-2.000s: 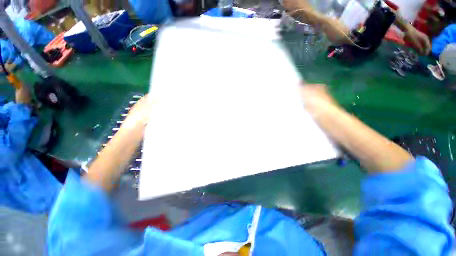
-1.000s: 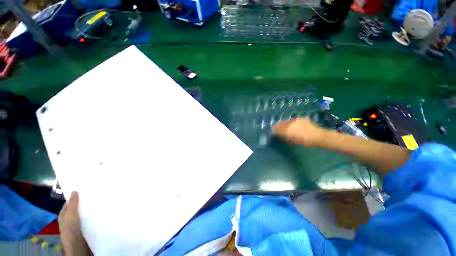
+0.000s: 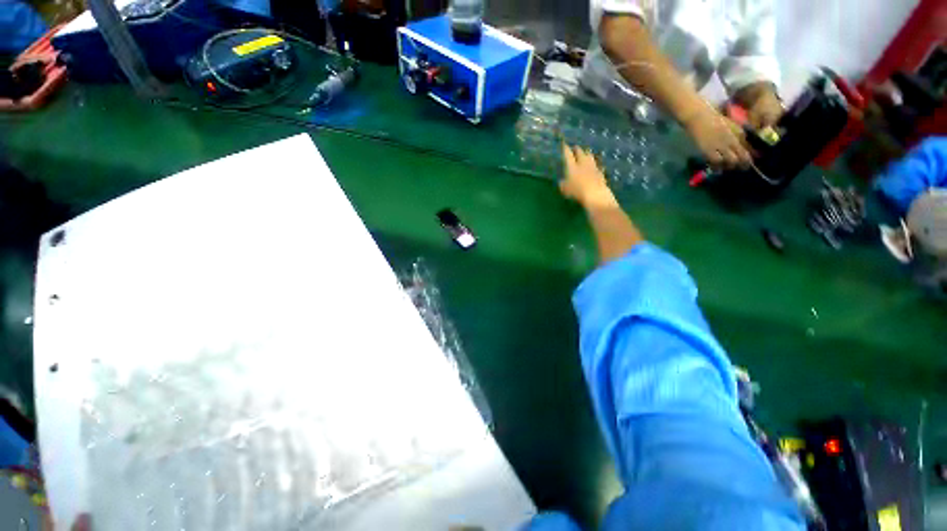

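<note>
A large white sheet (image 3: 228, 249) fills the lower left, with small dark marks along its left edge. A clear blister tray (image 3: 239, 456) lies on its lower part. My left hand (image 3: 81, 522) shows only as fingertips at the bottom edge, on the sheet's border. Another clear tray (image 3: 441, 332) shows partly from under the sheet's right edge. My right arm is stretched forward over the bench. My right hand (image 3: 587, 176) is at the near left edge of a clear blister tray (image 3: 633, 156) on the far side; whether its fingers grip it is unclear.
A small dark part (image 3: 455, 228) lies on the green mat. A blue bench box (image 3: 464, 71) and a black controller (image 3: 244, 67) stand at the back. Across the bench, a person's hands (image 3: 727, 140) work beside a black object. A black box (image 3: 883, 467) with a red light is lower right.
My right hand has moved from the near tray to the far side. The white sheet is turned and lower, and a clear tray now lies on it. The view has shifted.
</note>
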